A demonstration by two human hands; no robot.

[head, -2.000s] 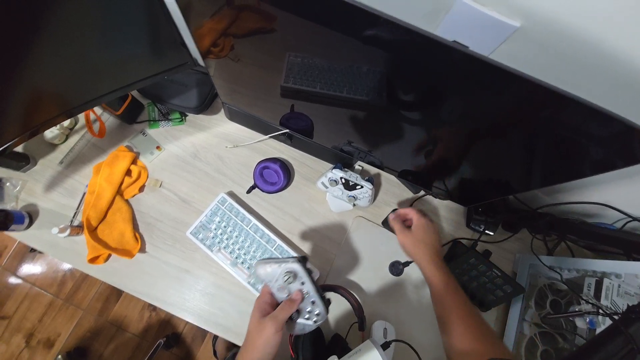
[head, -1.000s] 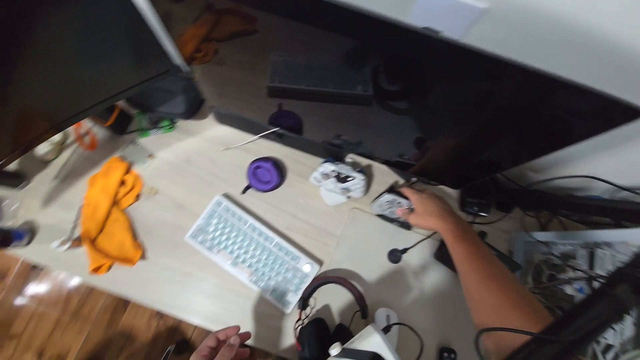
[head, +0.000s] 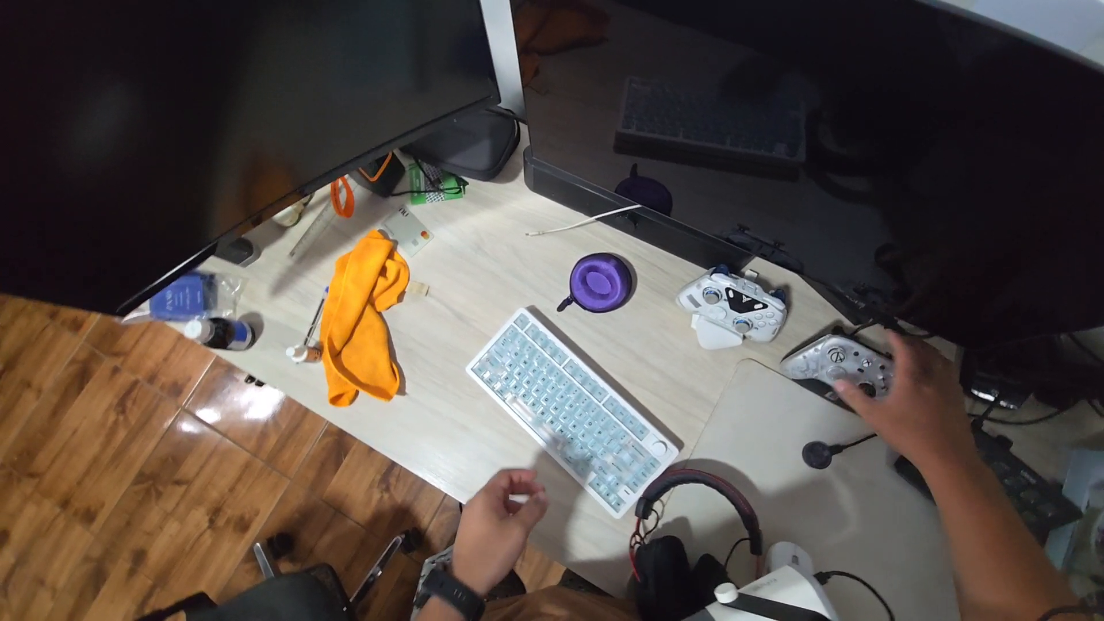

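Observation:
My right hand (head: 927, 401) touches the right side of a grey-white game controller (head: 841, 362) resting near the base of the large monitor, thumb and fingers spread around its end. Left of it lies a white game controller (head: 733, 302) with a black centre. My left hand (head: 500, 522) wears a dark wristband and hangs by the desk's front edge with curled fingers, holding nothing that shows. A white keyboard (head: 573, 410) with pale blue keys lies between the hands. Behind it is a round purple case (head: 600, 283) with its inside showing.
Headphones (head: 699, 483) and a white device (head: 776, 597) are at the front edge. An orange cloth (head: 364, 319), a bottle (head: 220, 334) and a card (head: 407, 230) lie left. Two monitors stand behind; cables and a black keypad (head: 1018, 483) are right, a chair (head: 285, 595) below.
Two seconds ago my left hand held the grey-white controller above the keyboard. It now lies by the large monitor at my right hand, and my left hand is empty.

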